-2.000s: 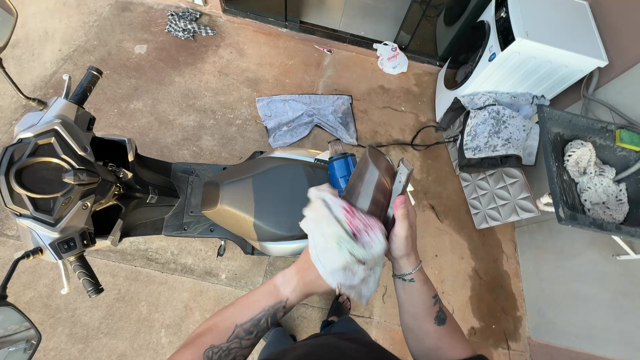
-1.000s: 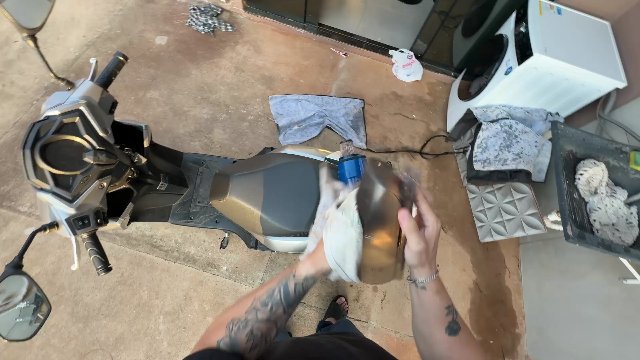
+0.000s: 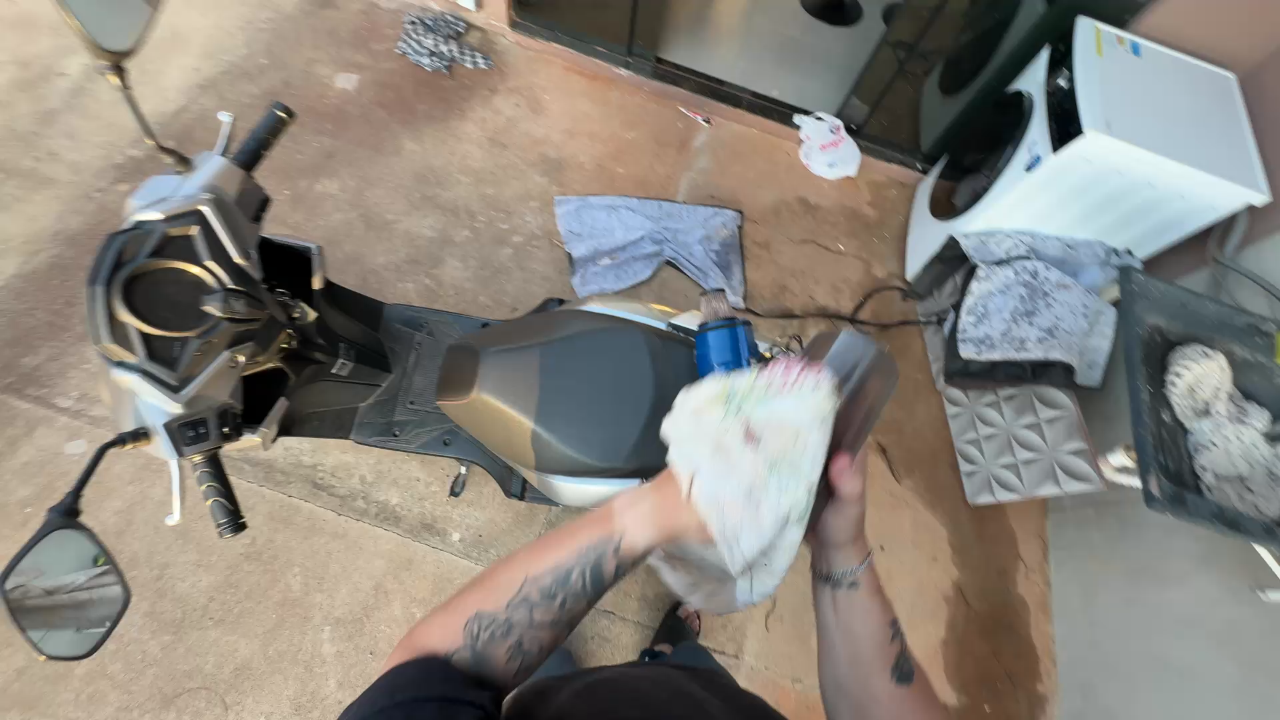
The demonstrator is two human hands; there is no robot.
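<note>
My left hand point(image 3: 672, 515) grips a white stained cloth point(image 3: 755, 470), which hides most of its fingers. The cloth lies against the near side of a dark, shiny curved panel point(image 3: 860, 390); the panel is blurred. My right hand point(image 3: 842, 505) holds that panel from its lower right side, thumb up. Just beyond the cloth stands a blue container with a brush point(image 3: 724, 345), at the rear of the scooter seat point(image 3: 580, 390). What the container rests on cannot be told.
The scooter's handlebar point(image 3: 262, 135) and mirrors are at the left. Grey cloth point(image 3: 650, 235) lies on the ground beyond the seat. A white washing machine point(image 3: 1120, 150), a draped mat point(image 3: 1035, 310), a patterned panel point(image 3: 1020, 440) and a black tub point(image 3: 1150, 400) stand or lie at the right.
The panel was turned with its broad brownish face up a second ago; now it shows narrower and tilted. My left hand and the cloth have moved over its near side.
</note>
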